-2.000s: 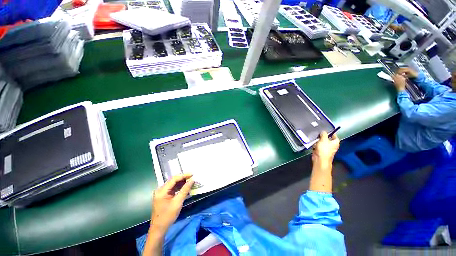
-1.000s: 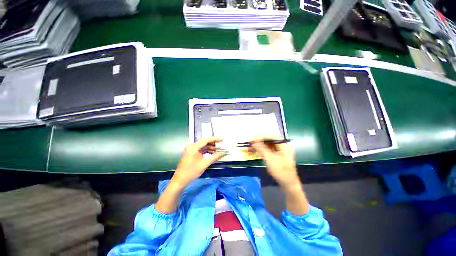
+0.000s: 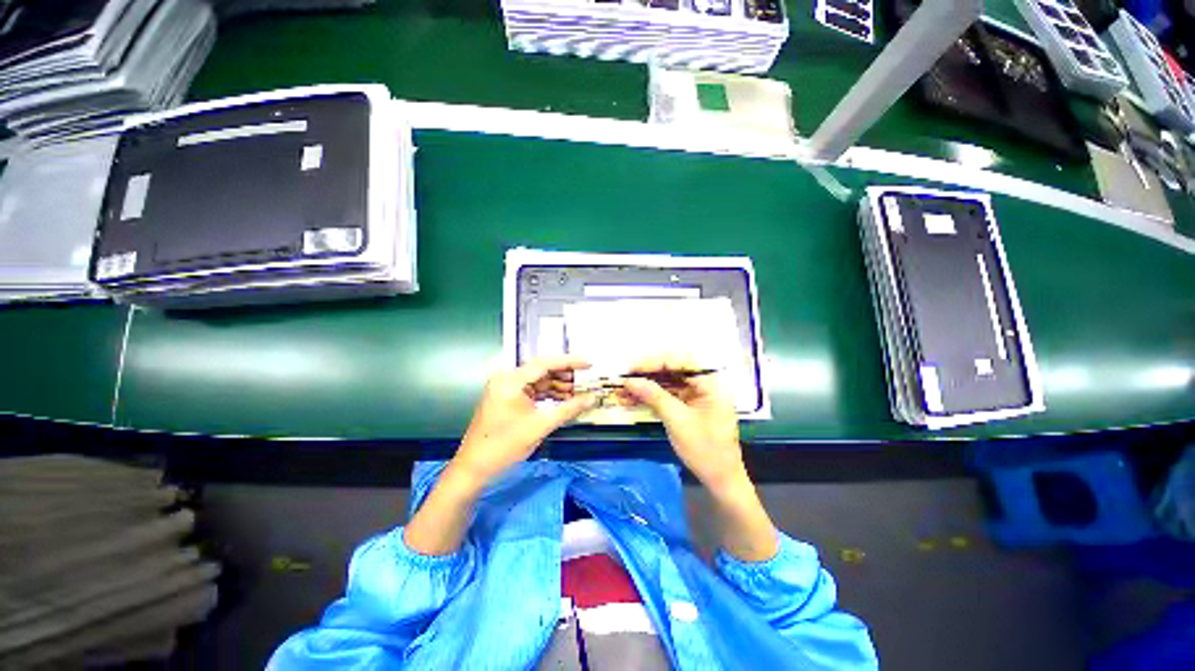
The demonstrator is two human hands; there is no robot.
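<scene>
A dark grey tablet back cover (image 3: 541, 291) lies flat on a white foam tray in front of me. A white release sheet (image 3: 651, 334) covers its lower middle. My left hand (image 3: 505, 417) pinches the sheet's near edge at its left part. My right hand (image 3: 699, 426) holds thin dark tweezers (image 3: 687, 374), whose tip end points left towards my left fingertips. The fingertips of both hands nearly meet over the near edge. Any small piece between them is too small to tell.
A tall stack of waiting covers (image 3: 243, 184) stands at left, beside a pale pile (image 3: 53, 210). A lower stack of upright-turned covers (image 3: 946, 302) is at right. Beyond the white strip (image 3: 524, 126) are compartment trays (image 3: 642, 37), a flat translucent sheet (image 3: 754, 105) and a grey post (image 3: 895, 76).
My right hand has left the right stack and come to the middle with the tweezers, then moved slightly left to my left fingertips. The view has swung down and to centre.
</scene>
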